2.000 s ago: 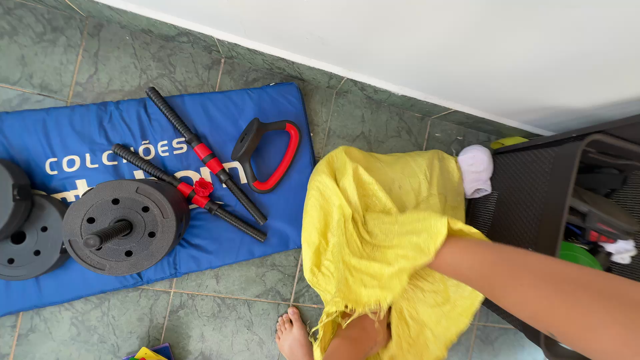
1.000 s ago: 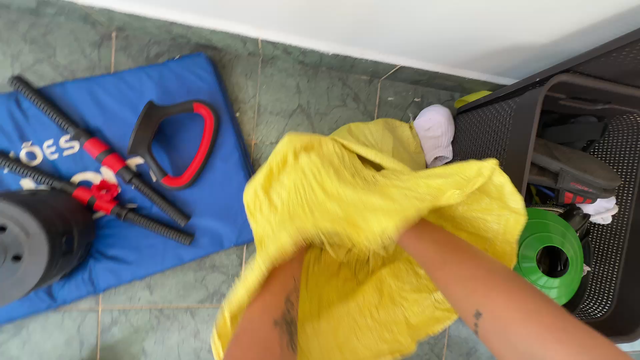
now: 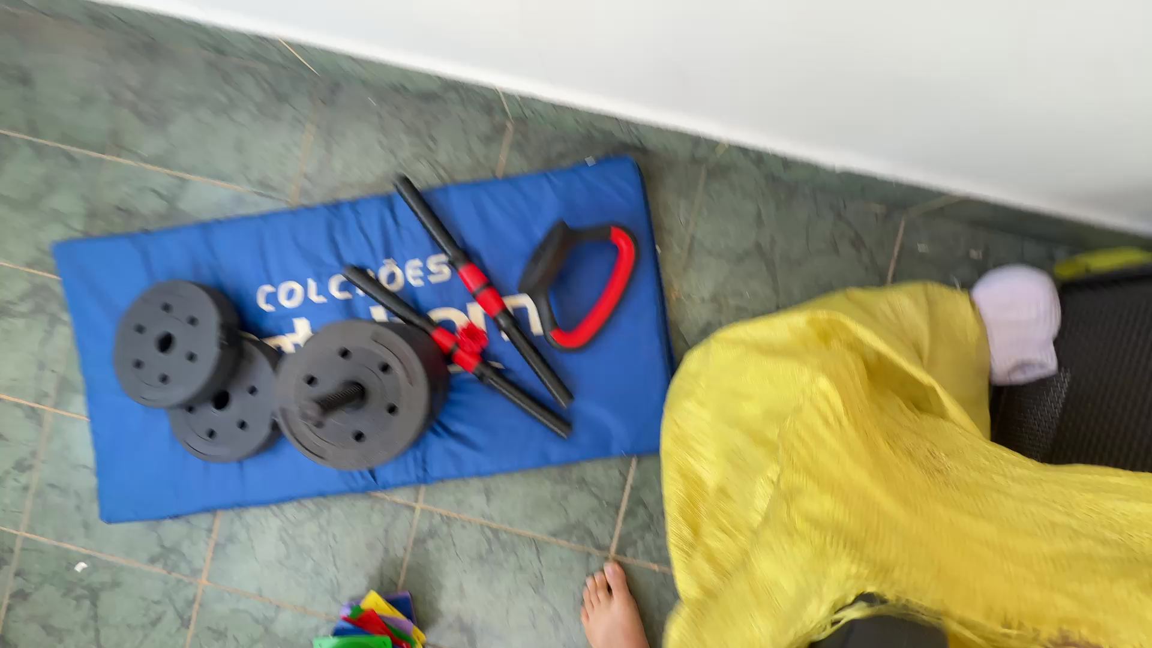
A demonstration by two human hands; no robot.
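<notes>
A large yellow cloth (image 3: 837,432) with a frayed edge spreads across the right side and runs off the right edge. Neither of my hands shows; the cloth or the frame edge hides them. A white rolled sock-like item (image 3: 1019,324) touches the cloth's upper right. On the blue mat (image 3: 576,423) lie several black weight plates (image 3: 175,342), one stack with a threaded bar end (image 3: 337,400) through it. Two black bars with red middles (image 3: 486,297) lie beside a black-and-red handle (image 3: 598,310).
A black perforated basket (image 3: 1102,369) stands at the right, partly covered by the cloth. A bare foot (image 3: 615,612) is on the green tiles at the bottom. Colourful flat pieces (image 3: 378,621) lie at the lower left. A white wall (image 3: 720,63) borders the floor.
My hands and forearms, inside the yellow cloth a second ago, are out of sight. The cloth now reaches over the basket side at the right. The view has swung left.
</notes>
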